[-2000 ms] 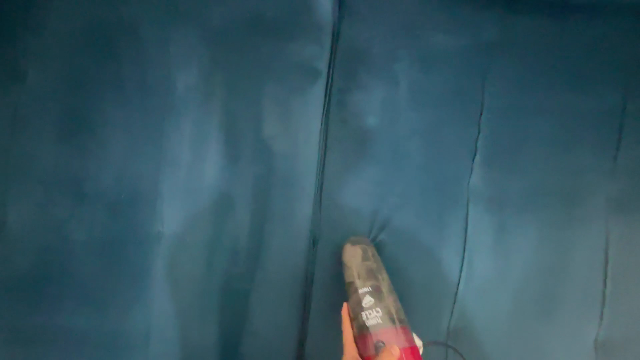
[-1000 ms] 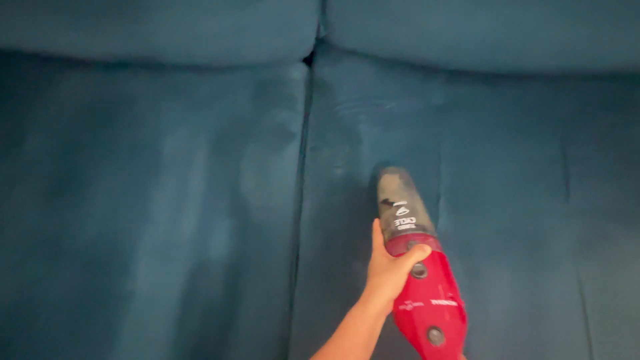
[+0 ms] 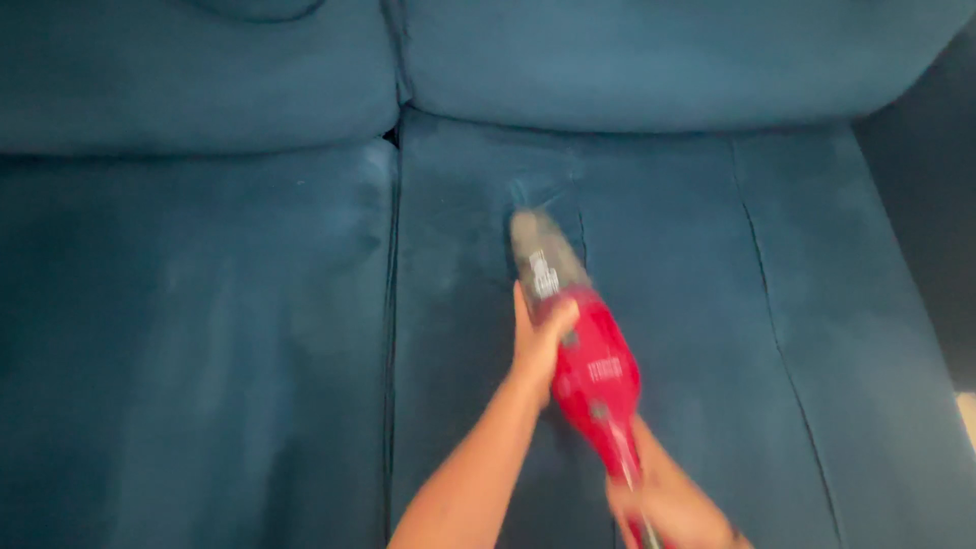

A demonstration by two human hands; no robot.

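A red handheld vacuum cleaner [image 3: 598, 366] with a smoky clear nose slants across the right seat cushion [image 3: 473, 320] of a blue fabric sofa. Its nozzle tip is at the cushion's surface, below the backrest; small creases show in the fabric just beyond it. My left hand [image 3: 543, 335] grips the body just behind the clear part, thumb on top. Lower down, my right hand [image 3: 648, 507] is closed around the narrow rear handle, blurred by motion and partly cut by the bottom edge.
Two back cushions [image 3: 648, 61] rise along the top. A deep gap [image 3: 393, 305] divides the right seat from the left seat cushion [image 3: 191, 328]. The dark sofa arm [image 3: 926, 198] stands at the right. A dark cord-like curve [image 3: 267, 18] lies at the upper left.
The vacuum has moved farther toward the backrest. My right hand and the rear handle have come into view. The view has shifted, showing more of the back cushions and the sofa arm.
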